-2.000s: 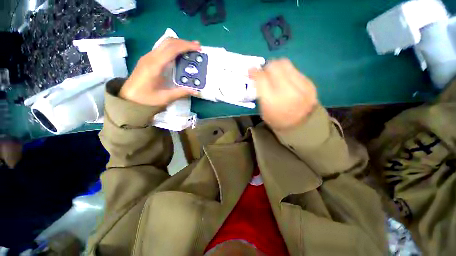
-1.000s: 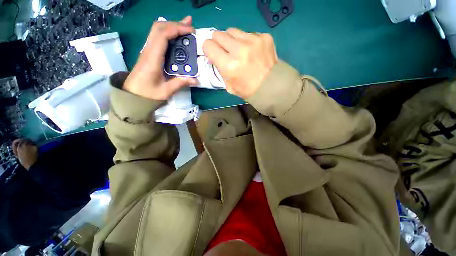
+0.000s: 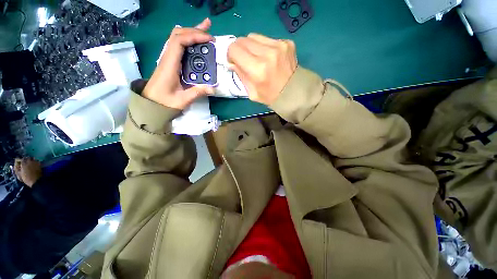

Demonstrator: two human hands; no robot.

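A white camera housing (image 3: 224, 82) is held over the green bench. Its black square front panel (image 3: 199, 64), with a central lens and small round corner lights, faces me at its left end. My left hand (image 3: 173, 71) grips the housing around the panel end, thumb below and fingers above. My right hand (image 3: 264, 64) is closed over the right part of the housing, fingers bent against its top. What its fingertips touch is hidden. A white mounting part (image 3: 195, 119) shows just below my left hand.
A white bullet camera (image 3: 87, 111) lies at left. Behind it is a heap of small dark parts (image 3: 71, 49). A black plate with holes (image 3: 295, 13) lies at the top. White housings (image 3: 430, 7) are top right. Another person's hand (image 3: 27, 171) shows far left, a coworker's sleeve at right.
Since the oldest frame, my right hand has moved left from the housing's far end onto its middle. The view has shifted, so the black plates appear higher. Since one second ago little has changed.
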